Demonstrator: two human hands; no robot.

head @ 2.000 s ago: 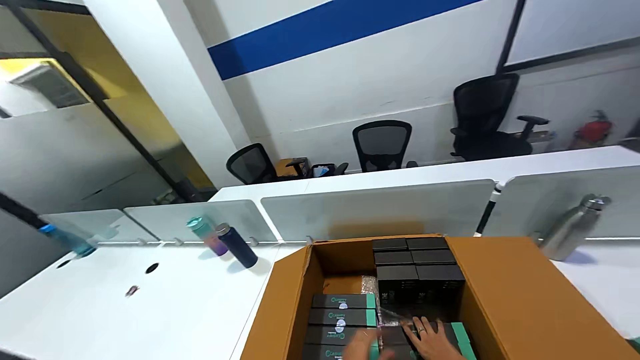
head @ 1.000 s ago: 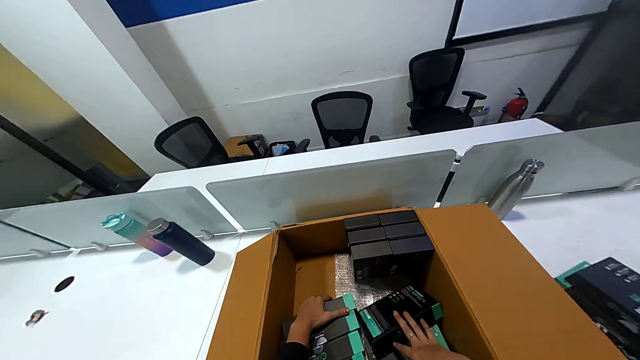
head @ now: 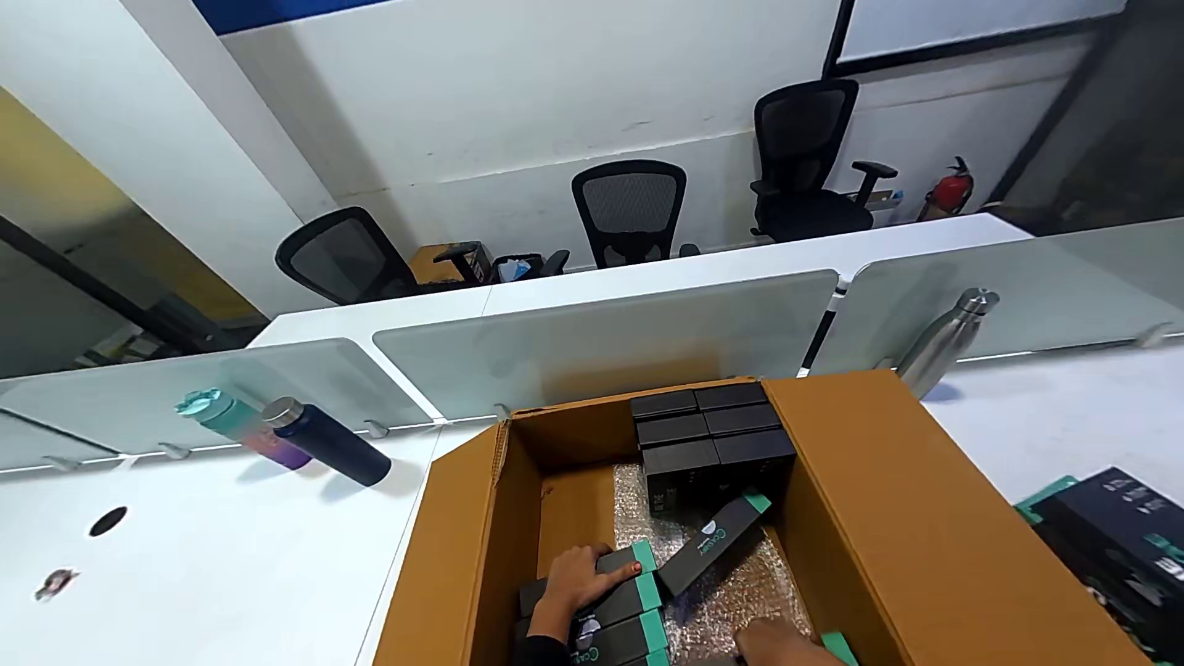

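An open cardboard box (head: 832,518) holds small black boxes with green ends. My left hand (head: 578,581) rests on the row of black-and-green boxes (head: 629,603) at the box's left, thumb and fingers spread over the upper ones. Low in the box, my right hand (head: 777,643) is partly cut off by the frame's lower edge, close to a green-ended box; its fingers are hidden, so its grip is unclear. One black box (head: 710,544) lies slanted between the row and the stacked black boxes (head: 717,444) at the back. Bubble wrap (head: 731,592) covers part of the bottom.
Frosted dividers (head: 610,347) stand behind the box. A navy bottle (head: 328,442) and a teal-purple bottle (head: 245,427) are to the left, a steel bottle (head: 948,342) to the right. More black boxes (head: 1110,546) lie on the right of the white table (head: 231,555).
My right hand has moved down from the black boxes at the right of the carton. A single box now lies slanted there, with more bubble wrap showing. My left hand stays on the left row.
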